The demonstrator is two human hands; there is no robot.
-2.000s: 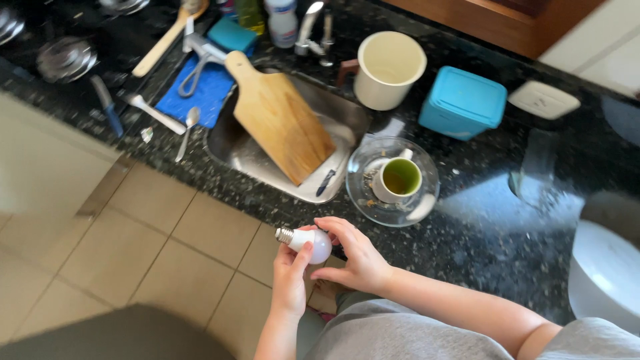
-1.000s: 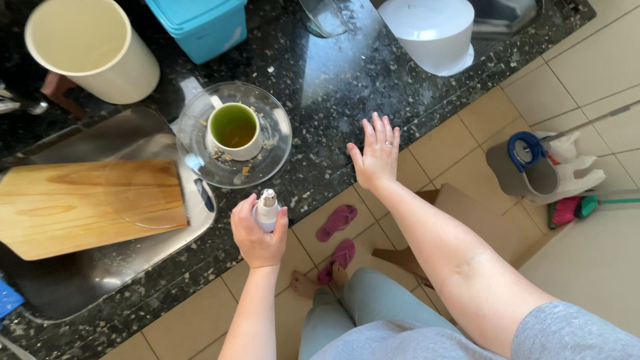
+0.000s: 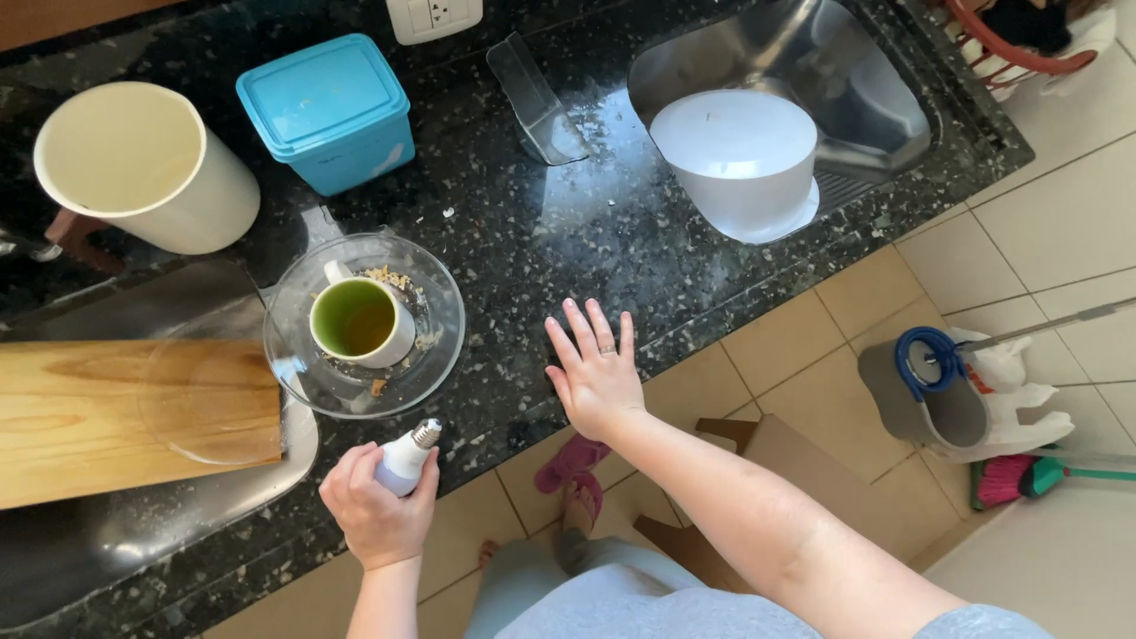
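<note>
My left hand (image 3: 382, 506) grips a white LED light bulb (image 3: 406, 461), its metal screw base pointing up and right. It is just below a clear glass plate (image 3: 448, 377) holding a white mug (image 3: 390, 342) with a green inside and amber liquid, among crumbs. My right hand (image 3: 599, 377), with a ring on one finger, lies palm down at the edge of the dark granite countertop (image 3: 497, 293); its fingers are spread and it holds nothing.
Left are a wooden cutting board (image 3: 133, 408) across a sink and a cream pot (image 3: 222, 191). Behind are a blue lidded tub (image 3: 351, 133) and a wall socket (image 3: 435, 16). A white round container (image 3: 745, 186) stands by the second sink (image 3: 870, 106). A grey bucket (image 3: 954, 413) is on the floor.
Two seconds ago both hands were at the bulb. My right hand has let go and moved right onto the counter edge; the bulb stays in my left. The view has swung right.
</note>
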